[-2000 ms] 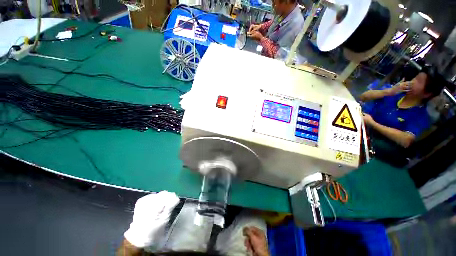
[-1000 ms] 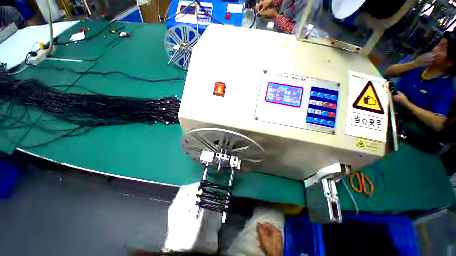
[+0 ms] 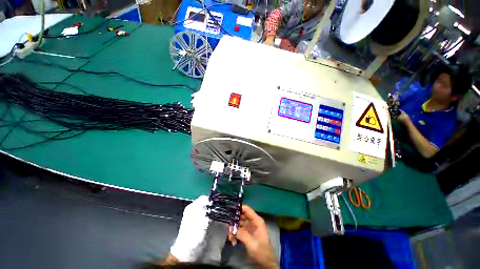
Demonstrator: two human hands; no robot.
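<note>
A black cable coil point(image 3: 225, 206) is wound around the two silver winding rods point(image 3: 215, 184), which stick out toward me from the rod clamp block point(image 3: 230, 169) on the grey winding head point(image 3: 252, 153). My left hand point(image 3: 192, 229), in a white glove, is at the left side of the coil, its fingertips hidden behind it. My bare right hand point(image 3: 252, 231) is at the right side, fingers at the coil's lower right edge and the rod end. The cream winding machine point(image 3: 252, 79) stands behind the coil.
Loose black cables point(image 3: 105, 110) lie on the green bench at left. The tying head point(image 3: 334, 210) is at the machine's right front, beside orange scissors point(image 3: 360, 198). A blue bin point(image 3: 300, 249) is below. A blue winding machine point(image 3: 213, 26) and two people point(image 3: 434, 118) are beyond.
The winding head spun two seconds ago and now stands still, with the coil visible on the rods. My left hand came to the coil first; my right hand has since risen from my lap to it.
</note>
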